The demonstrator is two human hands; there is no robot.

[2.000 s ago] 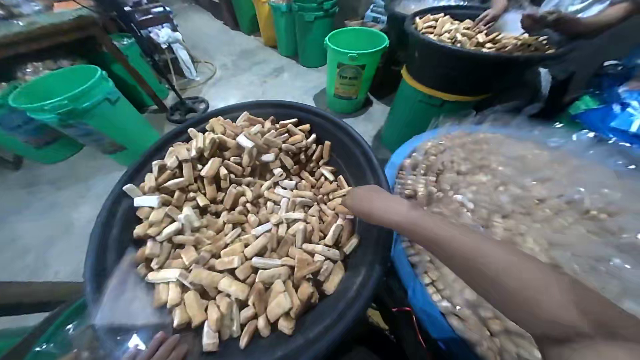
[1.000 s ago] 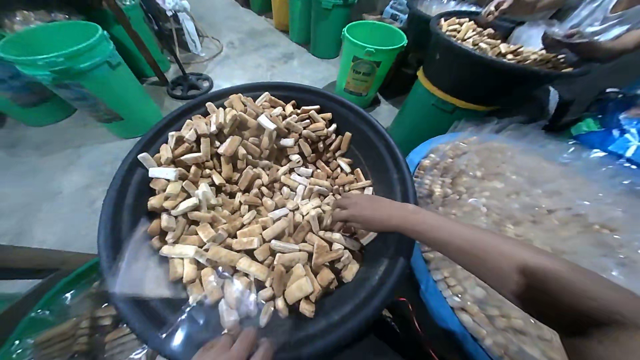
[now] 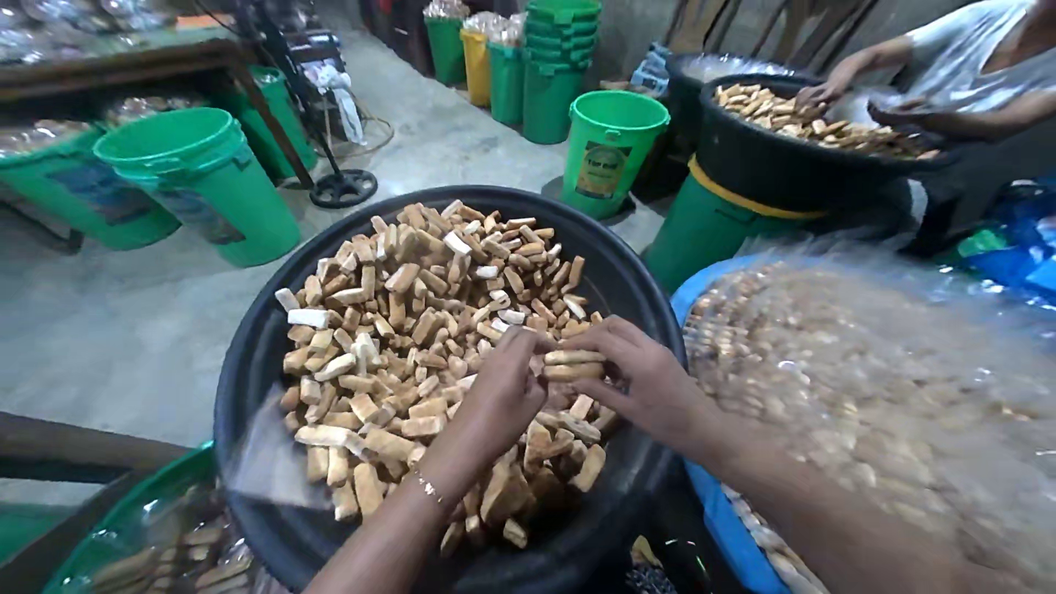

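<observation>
A wide black tub [image 3: 247, 346] holds a heap of small toasted biscuit sticks [image 3: 388, 330], some paler than the rest. Over the heap's right side, my left hand [image 3: 511, 379] and my right hand [image 3: 631, 367] meet around a few stacked biscuit sticks [image 3: 574, 365]. My right hand's thumb and fingers pinch them from the right; my left fingers touch their left end. A clear plastic bag [image 3: 276, 462] lies against the tub's lower left wall.
A blue-rimmed tub [image 3: 701, 289] of plastic-covered biscuits stands at right. A person's hands [image 3: 833, 87] work over another black tub [image 3: 742, 157]. Green buckets [image 3: 206, 181] stand left, a lighter green bucket [image 3: 615, 148] ahead. Lower left is a green container [image 3: 99, 528] of bagged biscuits.
My left hand has come from the tub's near edge up over the heap to meet my right hand. Biscuit sticks now show between them. The bag has slipped out of my left hand's reach.
</observation>
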